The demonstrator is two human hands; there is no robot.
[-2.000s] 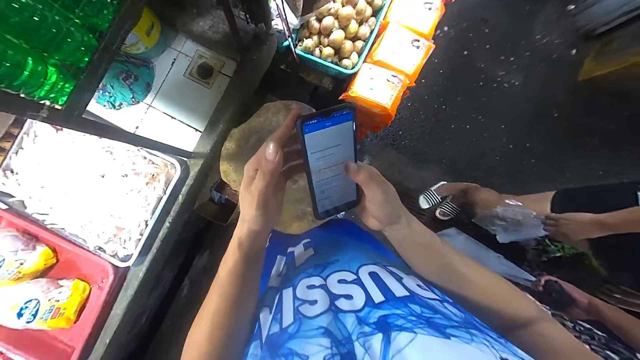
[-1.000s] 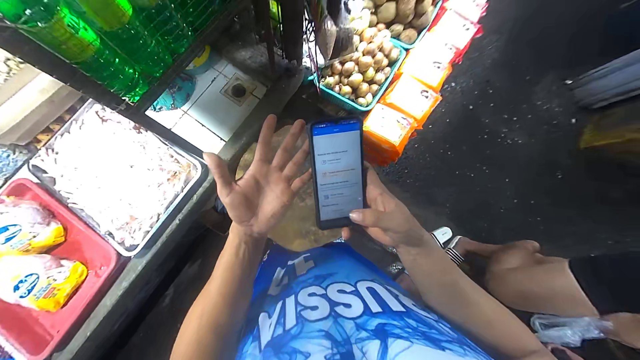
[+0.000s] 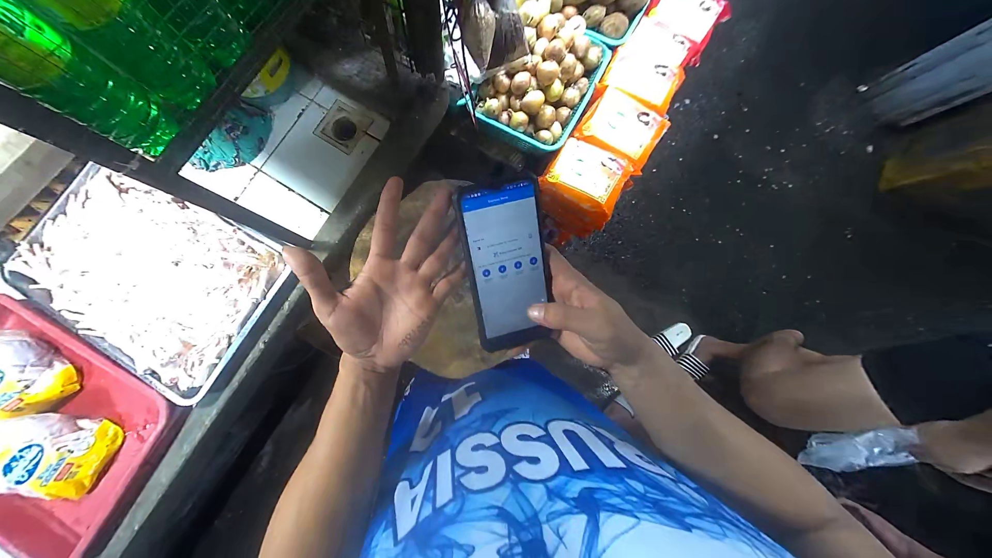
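My right hand (image 3: 593, 314) holds a smartphone (image 3: 505, 267) upright at the centre, with the thumb on the lower right edge of its lit screen, which shows a blue bar and a row of round icons. Just left of the phone, my left hand (image 3: 384, 287) is raised with its palm in view, fingers spread and nothing in it. Behind both lies a round, tan, worn surface (image 3: 446, 329), partly hidden by the hands and phone.
A metal tray (image 3: 182, 399) of pale meat pieces and a red tray (image 3: 147, 442) with packaged poultry lie left. Green bottles (image 3: 101, 77) stand above. A teal basket (image 3: 527, 141) of round brown produce and orange packs (image 3: 589, 174) are ahead. Another person's legs (image 3: 806, 380) are at right.
My left hand has left the phone's left side, where it was two seconds ago, and turned with its palm showing and fingers spread. The phone's screen content has changed.
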